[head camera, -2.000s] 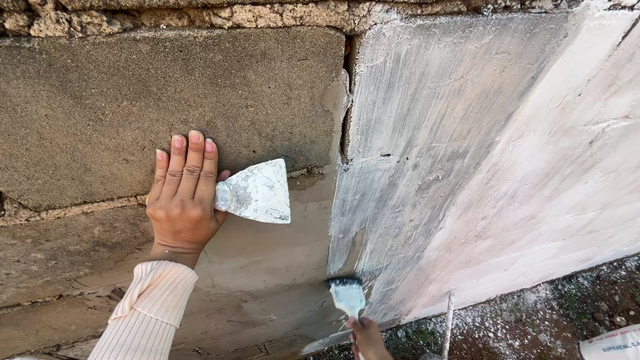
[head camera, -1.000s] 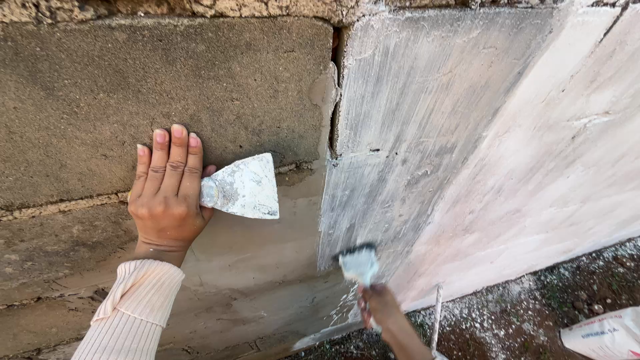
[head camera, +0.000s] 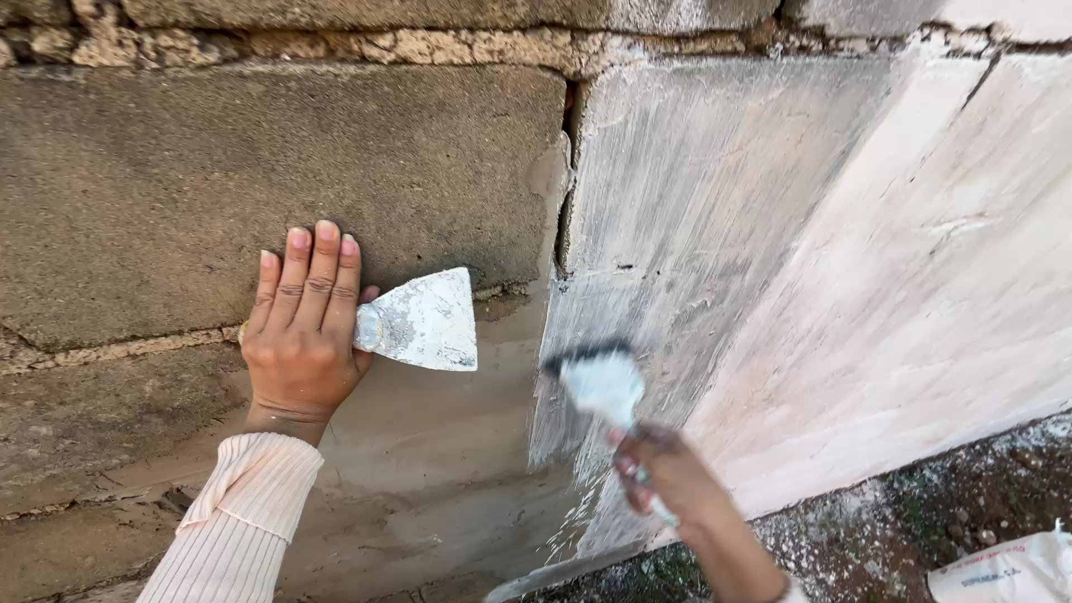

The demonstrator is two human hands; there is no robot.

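Observation:
My left hand [head camera: 306, 335] lies against the bare concrete block [head camera: 293, 184], fingers spread upward, with the handle of a white-crusted putty knife [head camera: 423, 322] held under the palm; the blade points right. My right hand [head camera: 666, 473] grips the handle of a paintbrush [head camera: 605, 385] with dark bristles and a white-coated ferrule. The bristles meet the thinly whitewashed block [head camera: 670, 209], just right of its boundary with the unpainted, smooth brown surface [head camera: 427, 444]. The brush and right hand are blurred. White streaks and drips show below the bristles.
A crumbly mortar joint [head camera: 402, 46] runs along the top, and a vertical gap [head camera: 569, 184] parts the blocks. Denser white paint [head camera: 904, 335] covers the wall at right. At the wall's foot is soil with white specks [head camera: 837, 536]; a white printed sack [head camera: 1005, 569] lies bottom right.
My right hand has carried the brush upward along the wall from near its base. White streaks now show below the bristles. My left hand stays on the block with the putty knife.

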